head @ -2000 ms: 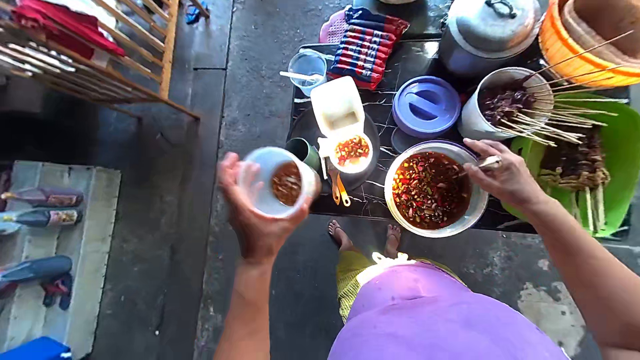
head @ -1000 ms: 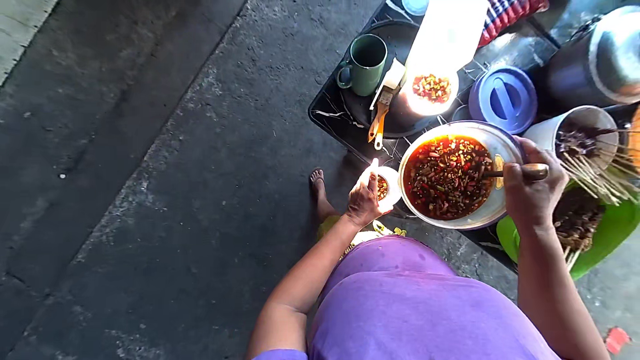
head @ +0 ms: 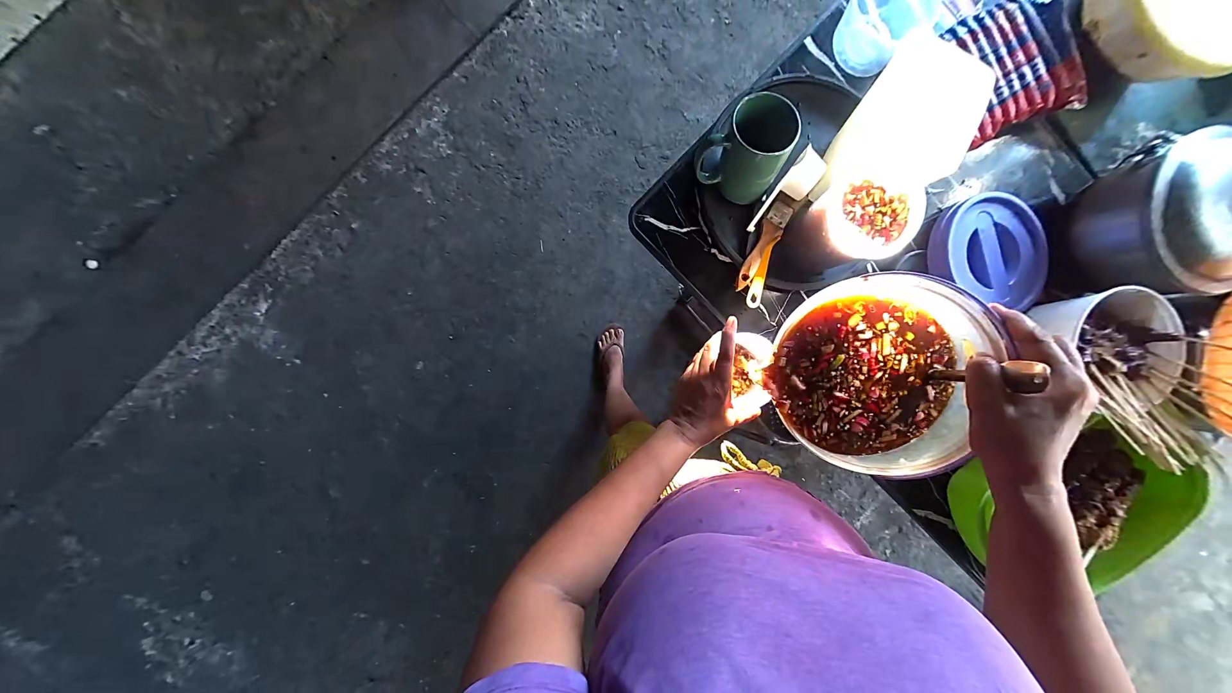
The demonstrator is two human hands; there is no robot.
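My left hand (head: 707,390) holds a small white container (head: 756,361) with some chopped chili sauce in it, close against the left rim of a large bowl. The bowl of dark red sauce with chopped chilies (head: 861,375) is tipped toward the container. My right hand (head: 1030,404) grips the bowl's right rim, together with the wooden-ended handle of a utensil (head: 1025,376) whose other end is in the sauce. Above the bowl, a white tub (head: 910,217) holds more chopped chilies in liquid. A purple lid (head: 988,252) lies beside the bowl.
A green mug (head: 765,135) and brushes with orange handles (head: 760,255) rest on a round black tray. To the right are a metal pot (head: 1155,217), a white bucket with skewers (head: 1136,318) and a green dish of dark food (head: 1169,510). A checkered cloth (head: 1030,67) lies at the top.
My left hand, earlier holding the container away to the left, has come to the bowl's side. My right hand has moved from the utensil alone to the rim and utensil; the bowl is now tipped.
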